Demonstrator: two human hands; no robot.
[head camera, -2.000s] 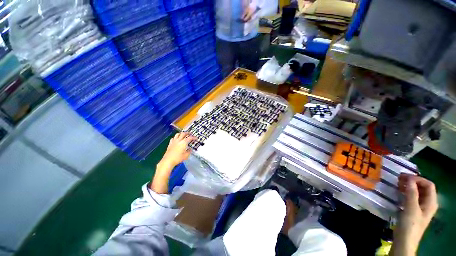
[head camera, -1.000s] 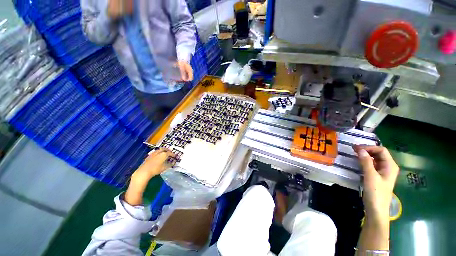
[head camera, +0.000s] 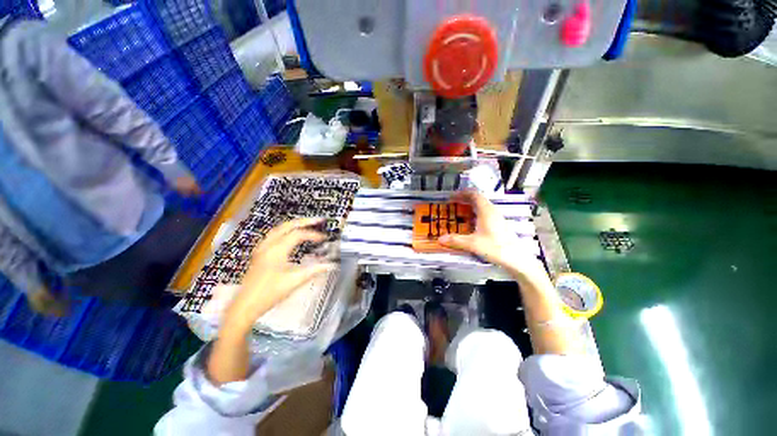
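Note:
The orange fixture (head camera: 420, 230) sits on the silver slotted table (head camera: 375, 232) with a black part frame (head camera: 436, 220) in its top. My right hand (head camera: 498, 238) is over the fixture's right side, thumb and fingers at the near and far edges of that frame. My left hand (head camera: 274, 271) is raised over the near part of the foam stack (head camera: 298, 311), with a blurred black part frame (head camera: 308, 247) between thumb and fingers. Rows of black frames (head camera: 281, 203) cover the far and left parts of the stack.
A machine head with a red button (head camera: 461, 56) and pink button (head camera: 576, 24) hangs above. The green conveyor (head camera: 682, 247) at right bears scattered frames and a yellow tape roll (head camera: 579, 295) at its edge. A person (head camera: 77, 145) stands at left by blue crates (head camera: 128, 51).
My right hand has moved from beside the fixture onto the frame in it. My left hand has lifted from the stack's near left corner with a black frame. The view has turned right.

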